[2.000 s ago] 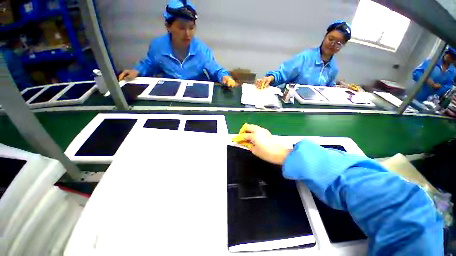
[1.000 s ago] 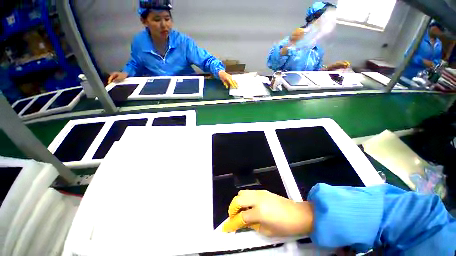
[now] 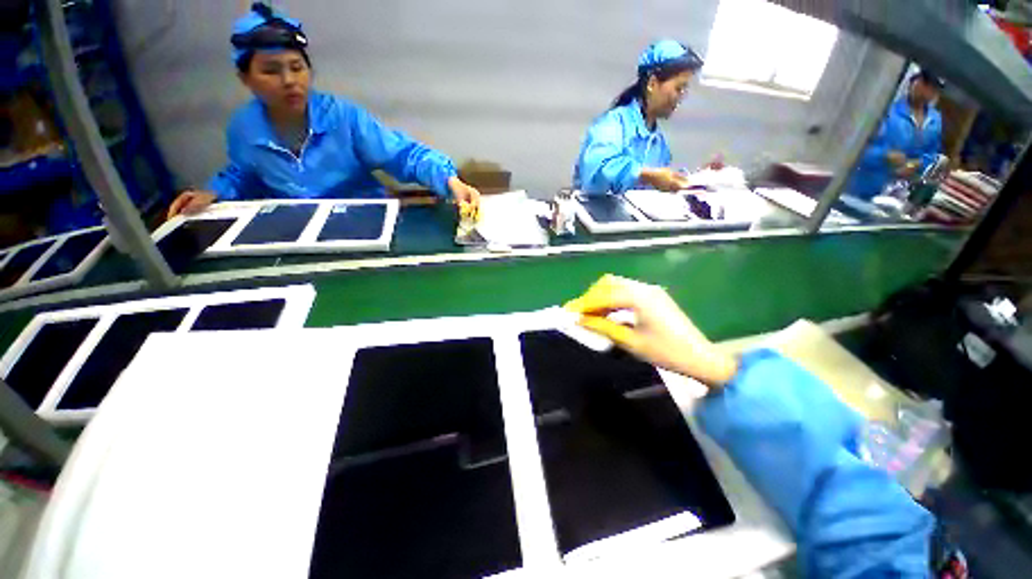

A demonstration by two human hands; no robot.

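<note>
My right hand (image 3: 645,328), with yellow finger cots, pinches a small white wipe (image 3: 603,329) at the top edge of the right tablet (image 3: 622,452). This tablet lies black screen up in a pocket of the white foam tray (image 3: 204,452). A second tablet (image 3: 419,464) lies in the pocket to its left, screen up, with light reflections on the glass. The left part of the tray is blank white. My left hand is not in view.
Behind the tray runs a green conveyor (image 3: 453,292) carrying another foam tray (image 3: 68,411) at left. Workers in blue sit across it with more trays (image 3: 379,226). Pale sheets (image 3: 815,356) and a clear crumpled packet (image 3: 905,435) lie at right. A metal post stands at left.
My right hand has moved from the near end of the left tablet to the far edge of the right tablet. The camera view has shifted to the right.
</note>
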